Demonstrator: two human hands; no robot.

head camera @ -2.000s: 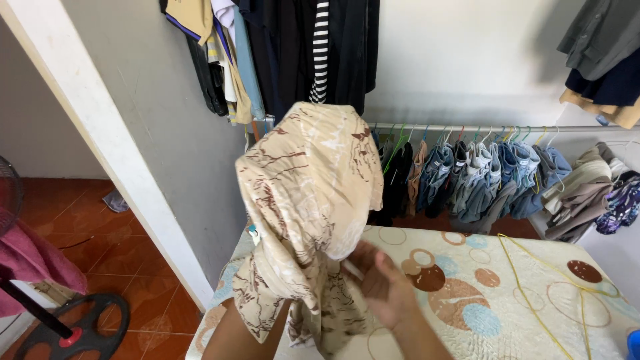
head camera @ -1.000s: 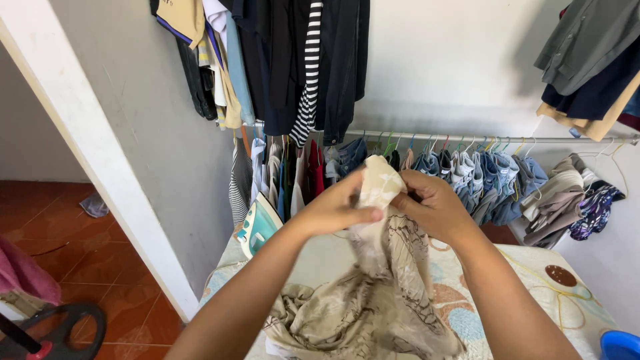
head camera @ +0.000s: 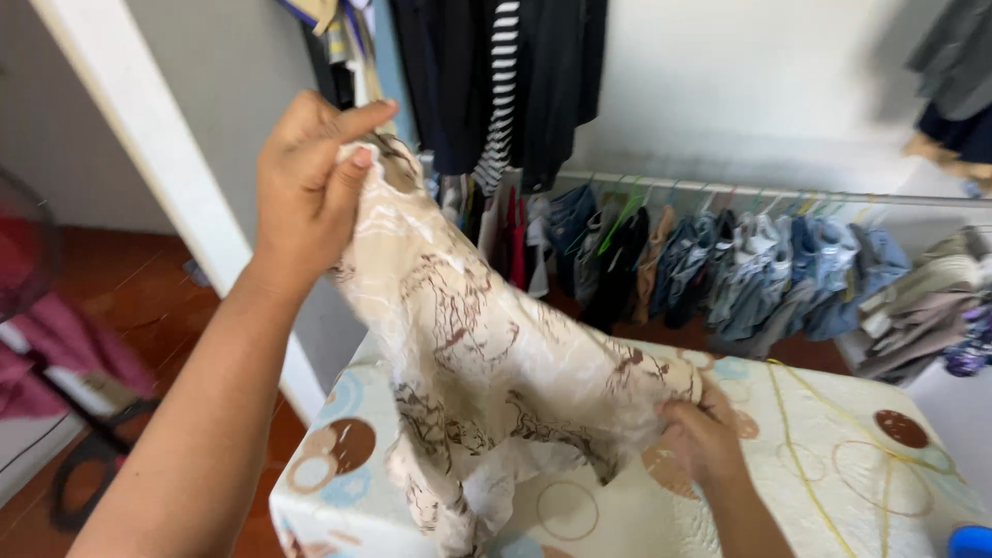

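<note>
A cream garment with brown branch-like print [head camera: 496, 333] is stretched between my hands over a padded surface covered in circle-patterned cloth [head camera: 573, 511]. My left hand [head camera: 318, 170], raised at the upper left, pinches one edge of it between thumb and fingers, the index finger pointing out. Lower down at the right, my right hand [head camera: 701, 434] grips another edge, slightly blurred. The lower part of the garment hangs in folds, its end near the covered surface. Which part of the garment each hand holds cannot be told.
Behind the surface, jeans and other clothes [head camera: 759, 263] hang from a metal rail [head camera: 775, 195]. Dark clothes [head camera: 558, 85] hang above. A yellow cord [head camera: 798, 457] lies on the right side, near a blue object [head camera: 973, 541]. A fan [head camera: 85, 457] stands at the left.
My hands have moved apart, the left one up and to the left, the right one down and to the right. The garment, bunched between them one second ago, is now spread out.
</note>
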